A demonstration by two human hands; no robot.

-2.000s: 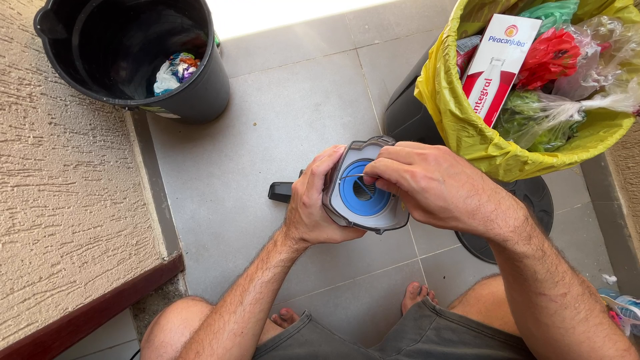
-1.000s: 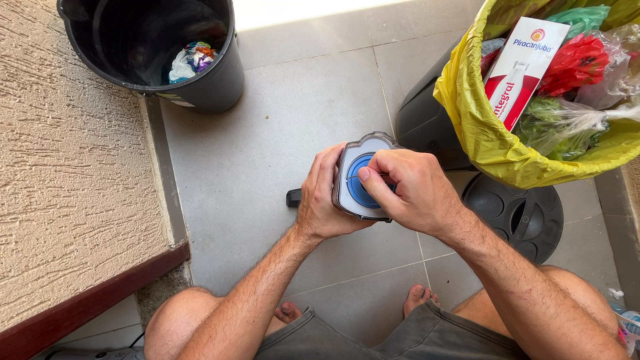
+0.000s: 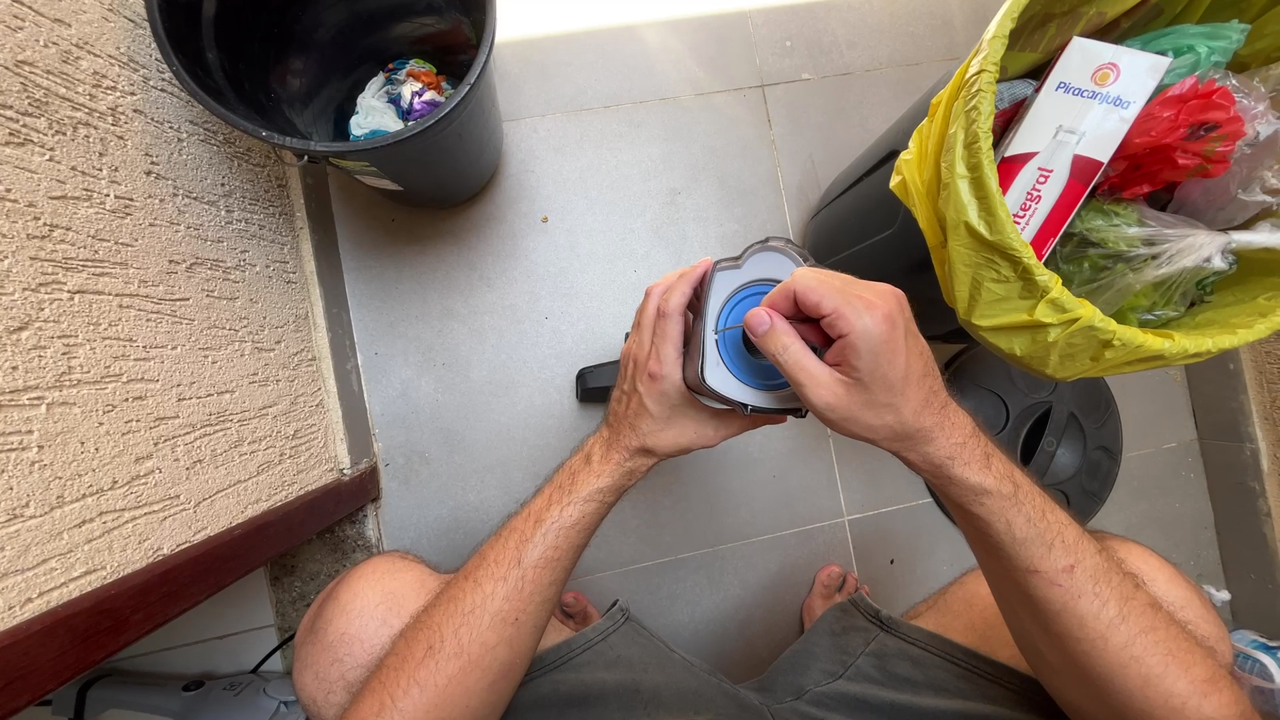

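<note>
My left hand [image 3: 665, 375] is wrapped round the side of what looks like a vacuum cleaner's dust container [image 3: 712, 345], a smoky clear cup whose open end faces up. Inside its top sits a pale grey insert with a blue ring [image 3: 742, 352] around a dark centre. The thumb and fingers of my right hand [image 3: 850, 355] pinch a thin wire handle [image 3: 733, 328] that lies across the blue ring. A black part, perhaps a handle or latch [image 3: 597, 382], sticks out to the left beyond my left hand. My right hand hides part of the ring.
A black bucket [image 3: 440, 150] holding crumpled plastic stands at upper left. At right is a dark bin lined with a yellow bag [image 3: 975, 265], full of rubbish and a carton [image 3: 1085, 130]. A round black lid [image 3: 1075, 440] lies beside it. A grey appliance [image 3: 190, 695] is at lower left.
My right hand has shifted its fingers over the blue ring, and the wire handle points left out of the pinch now. My left hand keeps its hold on the container.
</note>
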